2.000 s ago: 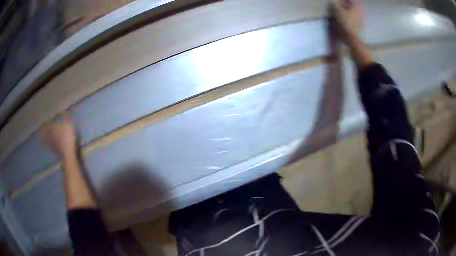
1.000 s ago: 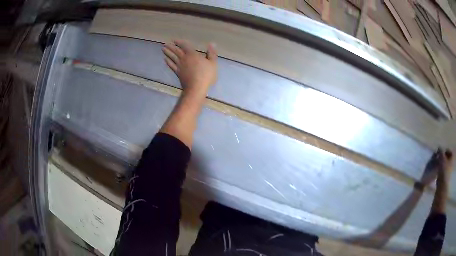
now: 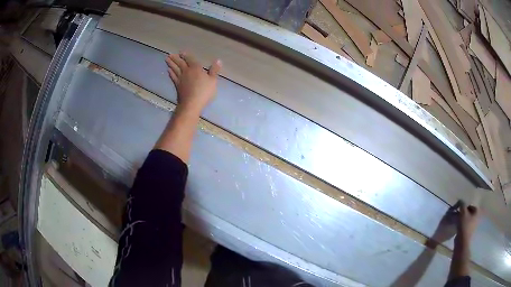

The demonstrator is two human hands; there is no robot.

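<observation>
A long grey-beige board strip (image 3: 314, 98) lies along the far side of the silver sliding table (image 3: 263, 185), beside the raised pale guide bar (image 3: 358, 64). My left hand (image 3: 193, 81) lies flat with its fingers spread, fingertips at the strip's near edge, toward its left end. My right hand (image 3: 468, 216) is at the strip's right part, near its near edge; it is small and blurred, and its fingers look bent. A sawdust-filled slot (image 3: 269, 160) runs along the table on my side of the strip.
A ribbed aluminium rail (image 3: 42, 117) crosses the table's left end. Scrap offcuts (image 3: 414, 50) are scattered on the floor beyond the bar. A dark grey surface (image 3: 274, 11) lies behind the bar. A white panel (image 3: 73, 230) is below the table at the lower left.
The view has swung from a blurred one, showing the rail at the left and the floor offcuts. Since one second ago, my left hand appears slightly further left and my right hand lower in view.
</observation>
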